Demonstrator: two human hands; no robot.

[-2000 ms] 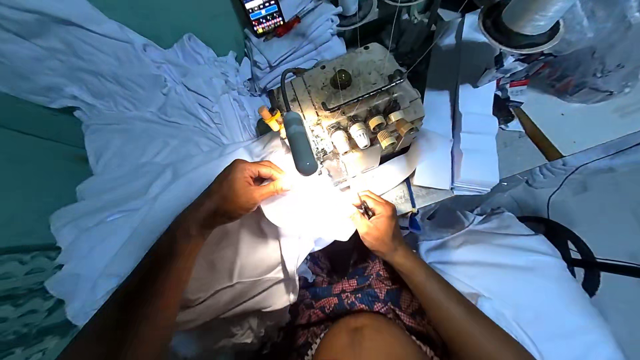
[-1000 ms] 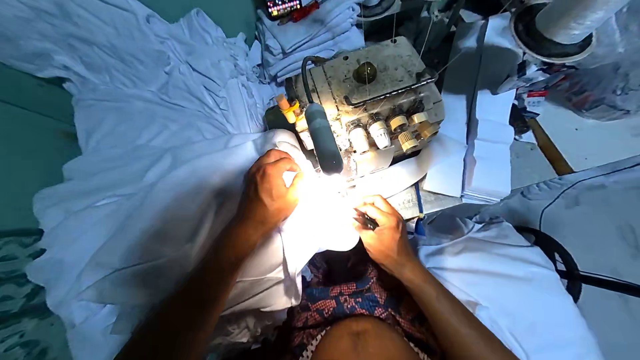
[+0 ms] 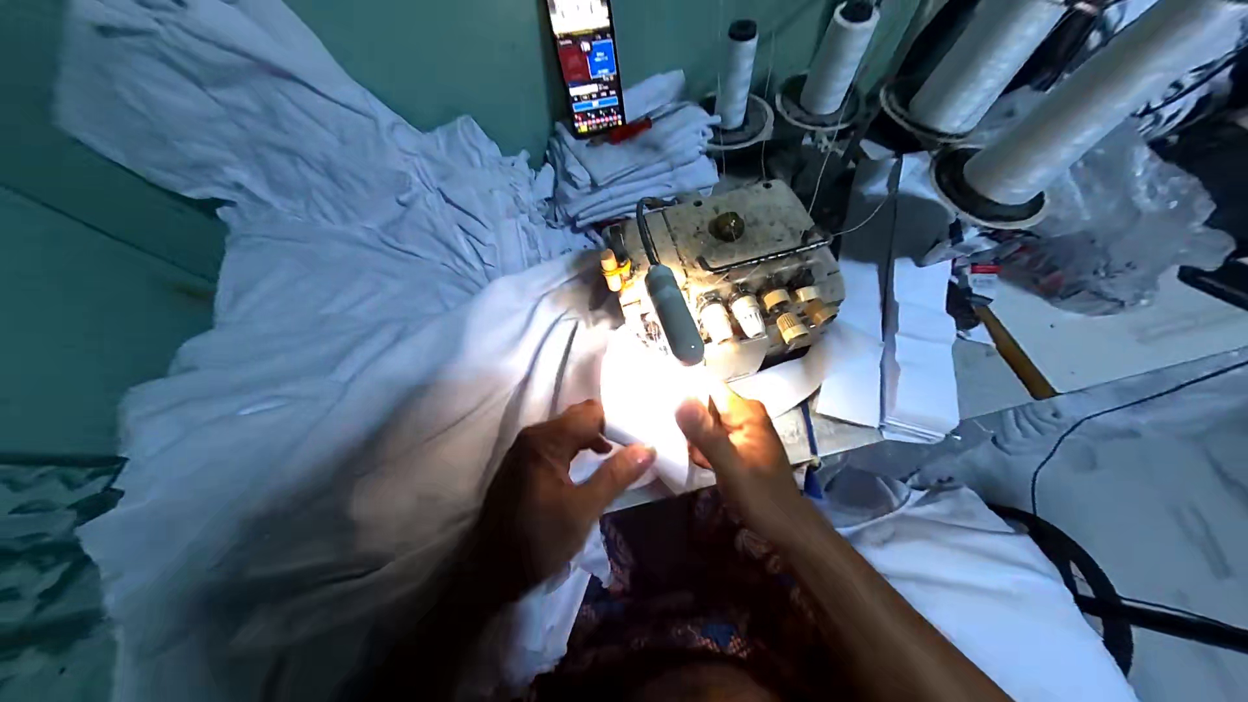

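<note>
An overlock sewing machine [image 3: 751,253] with several tension dials stands ahead of me, a gooseneck lamp [image 3: 673,312] glaring over its front. White fabric [image 3: 419,370] spreads from the left up to the machine. My left hand [image 3: 575,468] rests on the fabric's near edge, thumb and fingers apart. My right hand [image 3: 741,448] pinches the cloth just below the lamp. Something dark shows between its thumb and fingers, too unclear to name. Glare hides the needle area and the cloth's edge there.
Thread cones [image 3: 838,58] stand behind the machine, beside folded fabric [image 3: 634,166] with a lit phone [image 3: 585,68] against it. White strips [image 3: 921,341] lie to the right, near a wooden handle [image 3: 1014,351] and a plastic bag [image 3: 1121,224]. More white cloth [image 3: 975,575] lies at lower right.
My left hand has moved down toward the fabric's near edge and its fingers have spread. My right hand has moved closer to the lamp. The view has shifted, showing more thread cones.
</note>
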